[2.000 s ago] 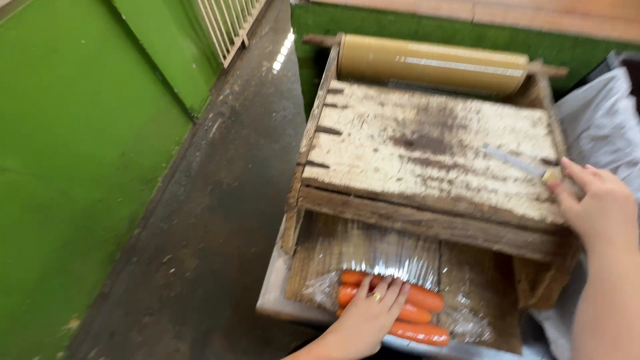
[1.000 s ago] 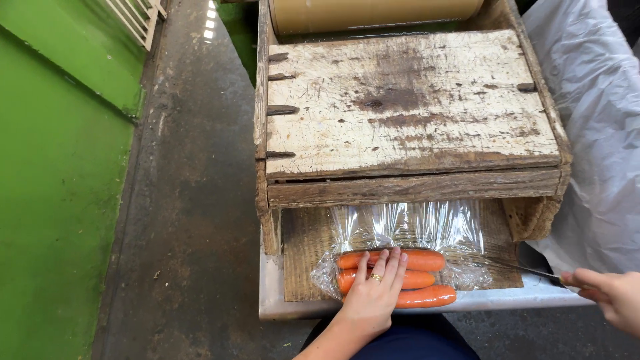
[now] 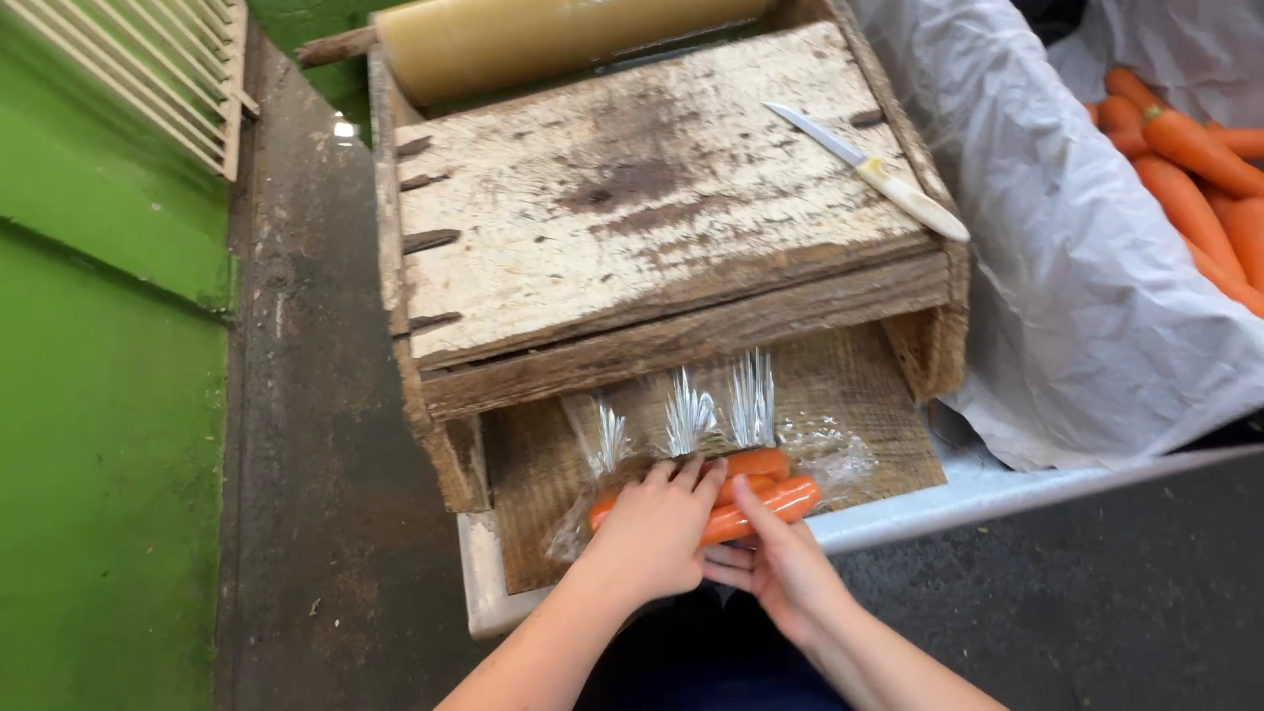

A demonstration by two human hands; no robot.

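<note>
Several carrots (image 3: 762,509) lie bundled under clear plastic film (image 3: 691,415) at the front of a wooden base board (image 3: 869,405). Across the bundle's left part rests my left hand (image 3: 652,528), fingers over the film. My right hand (image 3: 775,568) cups the bundle's near side, thumb on top and fingers low in front. From the bundle the film runs back under the worn wooden shelf (image 3: 632,188). A small knife (image 3: 869,173) with a pale handle lies on the shelf's right side, its blade pointing up and left.
Behind the shelf sits a large roll of film (image 3: 553,39). To the right, a container lined with white cloth (image 3: 1106,276) holds loose carrots (image 3: 1195,178). A metal table edge (image 3: 889,523) runs along the front. A green wall (image 3: 109,444) and pale metal bars (image 3: 168,69) stand at the left.
The knife, in my right hand beside the film one second ago, now lies on the shelf. My right hand has moved left onto the carrot bundle.
</note>
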